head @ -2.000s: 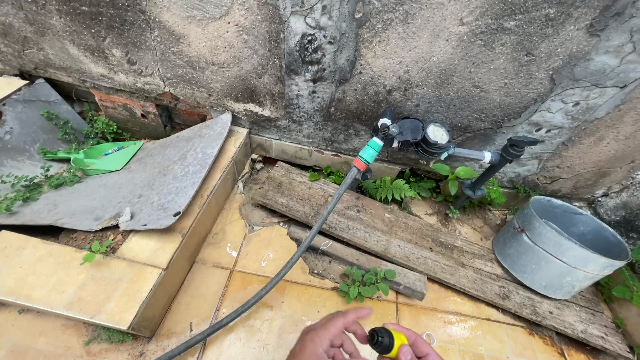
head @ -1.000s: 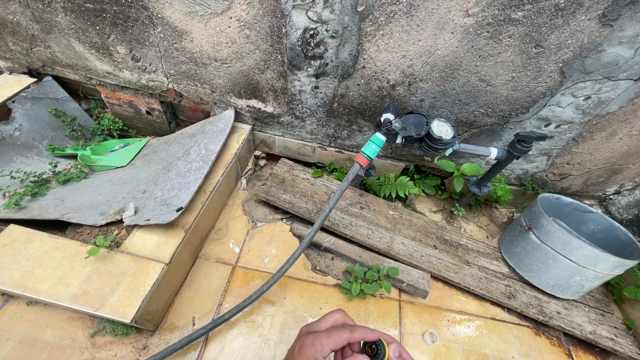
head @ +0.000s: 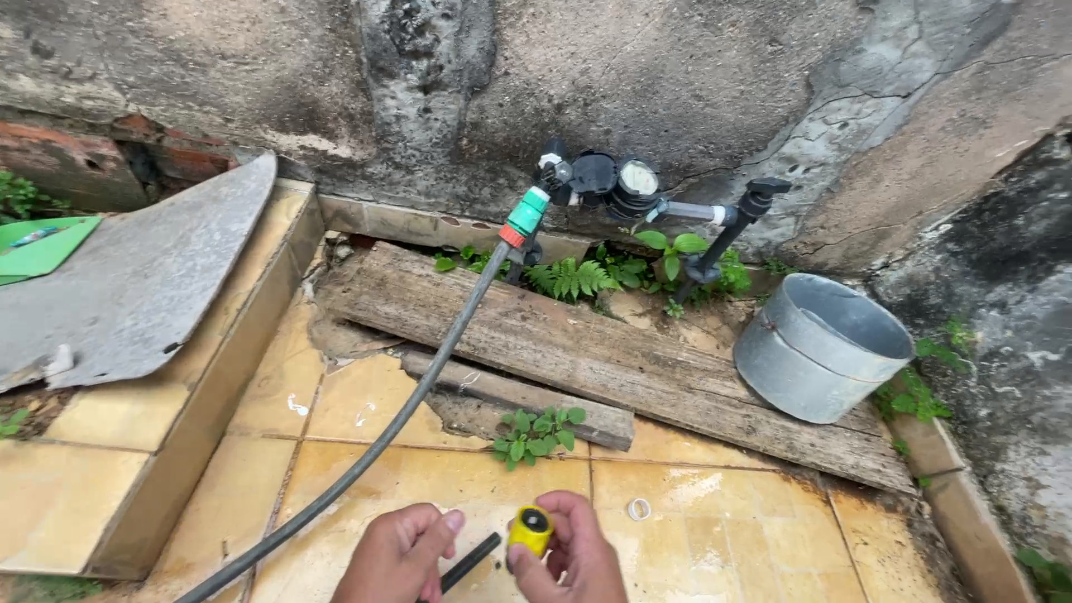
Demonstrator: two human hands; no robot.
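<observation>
My right hand [head: 578, 553] holds a yellow hose connector [head: 531, 529] with a dark centre between thumb and fingers. Beside it on the left, my left hand [head: 402, 553] has thumb and fingers drawn together near a short black tube [head: 471, 563]; the tube's lower end goes behind the fingers, so whether they grip it is hard to tell. A grey hose [head: 402, 410] runs from the lower left up to a green and orange hose connector [head: 525, 216], which is attached at the water meter [head: 632, 188] by the wall.
Weathered wooden planks [head: 569, 335] lie along the wall, with a grey metal bucket-like container [head: 816, 356] on their right end. A small white ring [head: 639, 509] lies on the tiles. On the left, a tiled ledge [head: 209, 402] bears a bent grey sheet [head: 159, 285] and a green plastic piece [head: 46, 247].
My hands, close together a second ago, are now apart. The yellow connector is in full view in my right hand, and the black tube has come into view by my left.
</observation>
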